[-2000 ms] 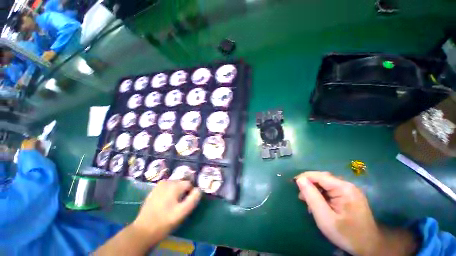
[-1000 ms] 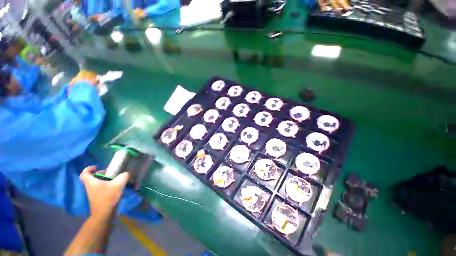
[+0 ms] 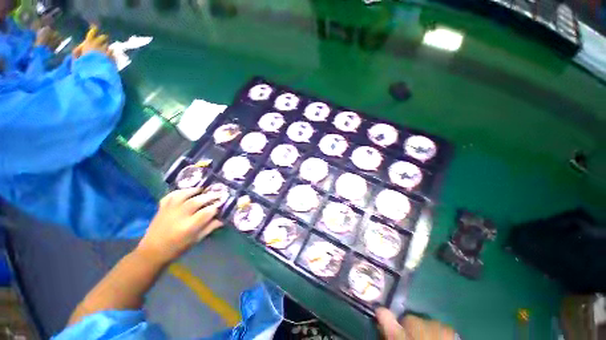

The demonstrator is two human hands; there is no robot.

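A large black component tray (image 3: 413,246) lies slanted on the green mat. It holds rows of round watch cases with pinkish rims, and some show yellow-gold tape. My left hand (image 3: 178,222) is at the tray's near left edge. Its fingertips are over the rim and partly cover a case (image 3: 216,193). My right hand (image 3: 415,327) is at the tray's near right corner with a fingertip touching the edge. It is mostly cut off by the picture's bottom, so its grip is hidden.
A black fixture (image 3: 467,242) lies right of the tray, near a dark box (image 3: 558,249) and a gold tape scrap (image 3: 523,315). A small black part (image 3: 399,91) lies beyond the tray. White paper (image 3: 199,118) touches its left side. A blue-clad person (image 3: 60,133) sits left.
My left hand has let go of the solder spool and moved right onto the tray's edge. My right hand has come into view at the near right corner. The view has shifted.
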